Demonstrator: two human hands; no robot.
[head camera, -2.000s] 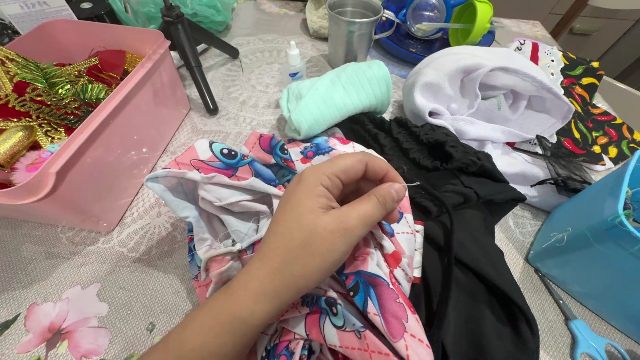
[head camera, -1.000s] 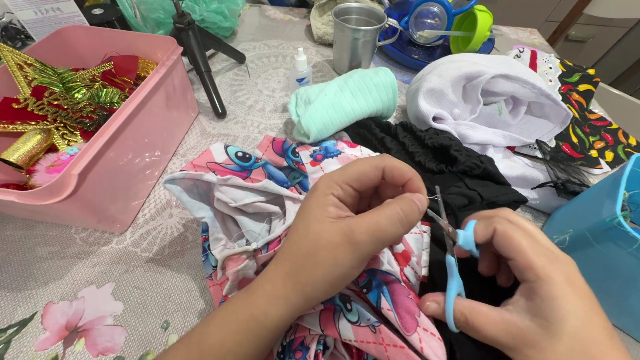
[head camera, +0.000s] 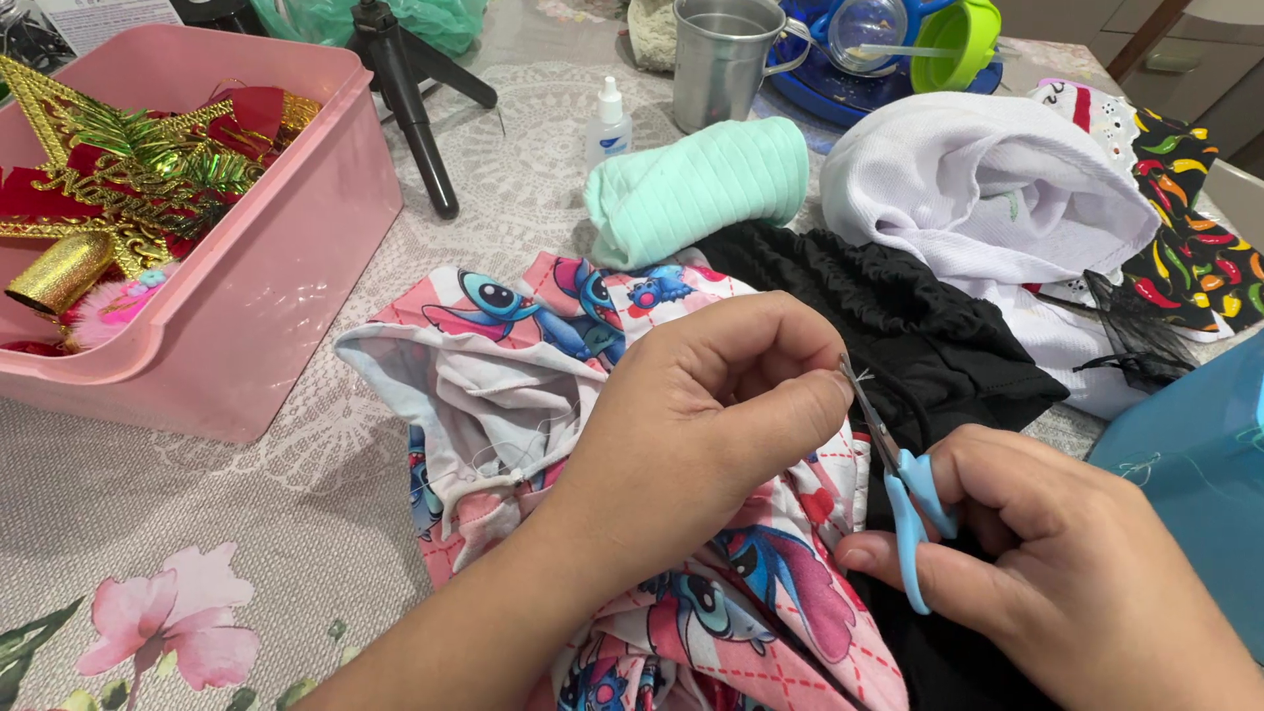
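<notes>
My left hand (head camera: 726, 425) is raised over the pink printed fabric garment (head camera: 790, 632), its thumb and index finger pinched on a fine thread (head camera: 865, 375). Small scissors with light blue handles (head camera: 904, 533) are in my right hand (head camera: 1047, 553). Their blade tips meet the thread right beside my left fingertips. Loose threads lie on the garment's pale lining (head camera: 513, 395). Black gathered fabric (head camera: 948, 346) lies behind and under the scissors.
A pink plastic bin (head camera: 306, 247) of gold and red decorations is at left, near a black tripod (head camera: 415, 109). Behind are a dropper bottle (head camera: 609, 128), rolled mint fabric (head camera: 701, 188), a metal mug (head camera: 726, 59) and white fabric (head camera: 978, 178). A blue container (head camera: 1195, 484) stands at right.
The scissors, lying on the table at right two seconds ago, are now in my right hand, which has come into view. Their tips have moved up to my left fingertips.
</notes>
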